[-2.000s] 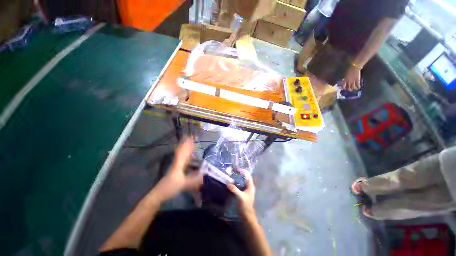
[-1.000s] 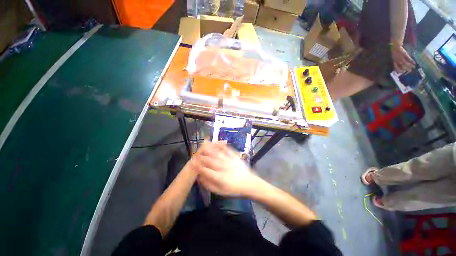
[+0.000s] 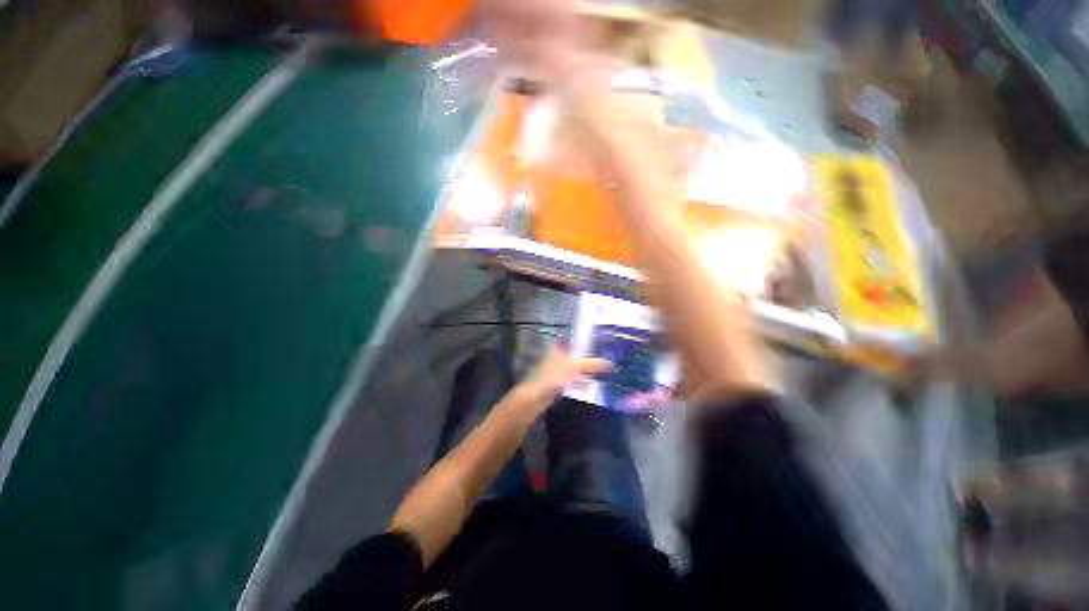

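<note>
A product box [image 3: 627,362], white-edged with a dark blue-purple picture, is at the near edge of the sealer, above my lap. My left hand [image 3: 561,372] holds it by its left side. My right arm reaches up across the orange sealer top [image 3: 573,213]. My right hand [image 3: 531,36] is at the top of the picture, badly blurred, so its fingers and anything in them cannot be told. Clear film [image 3: 746,173] shows as a bright glare on the sealer top. The sealing bar cannot be made out.
The yellow control box [image 3: 874,245] is at the sealer's right end. The green table [image 3: 227,322] with white lines runs along the left. An orange block [image 3: 418,17] is at the top. A blurred arm [image 3: 1021,356] of another person is at the right.
My right hand has left the box and moved up and forward over the sealer. My left hand stays on the box. The view has shifted, so the sealer appears farther right.
</note>
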